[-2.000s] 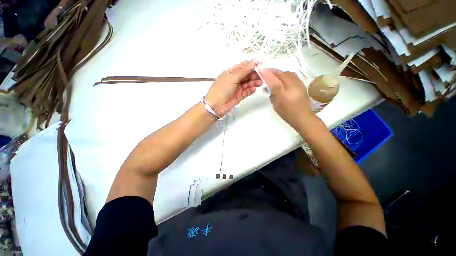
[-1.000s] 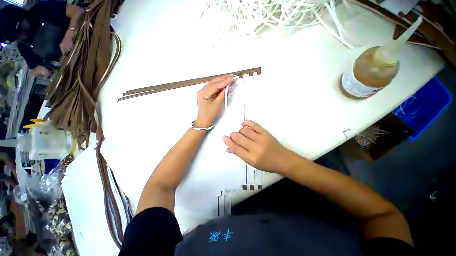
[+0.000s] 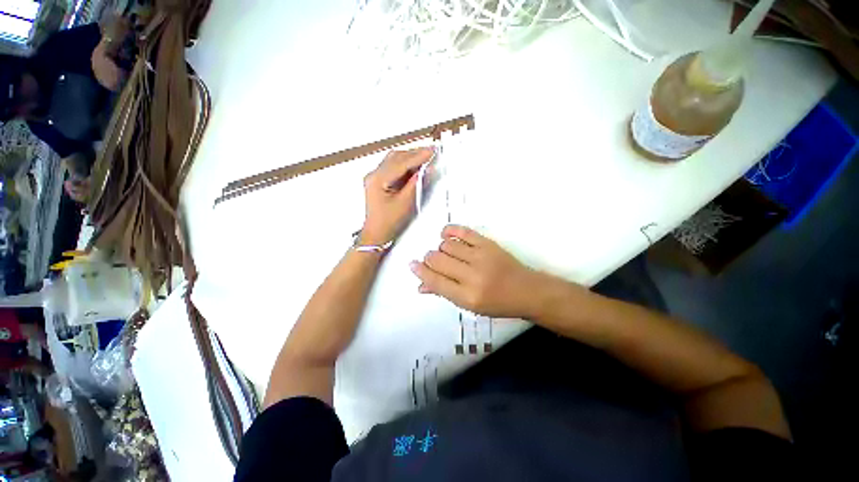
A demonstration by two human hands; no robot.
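Brown edge strips point(image 3: 348, 162) lie side by side on the white tabletop, running up to the right, with small notches at their right end. My left hand point(image 3: 396, 195) is just below that end, its fingers pinching a thin white strip point(image 3: 421, 191) that hangs down. My right hand point(image 3: 476, 273) rests low over the white work, fingers curled and slightly apart; whether it holds anything cannot be told. Thin dark lines run from beneath it down to small brown square tabs point(image 3: 473, 349) near the table's front edge. White pieces are hard to see against the table.
A glue bottle point(image 3: 686, 105) with amber liquid stands at the right. A white strip pile point(image 3: 471, 28) lies at the far side. A brown strap bundle point(image 3: 151, 160) hangs at upper left, near another person point(image 3: 71, 85). Curved white panels point(image 3: 198, 395) lie lower left. A blue bin point(image 3: 812, 169) is below the right edge.
Both hands have come down from the upper middle, where they were together, and are now apart. The left keeps a white strip. The view has shifted, showing the whole bottle body.
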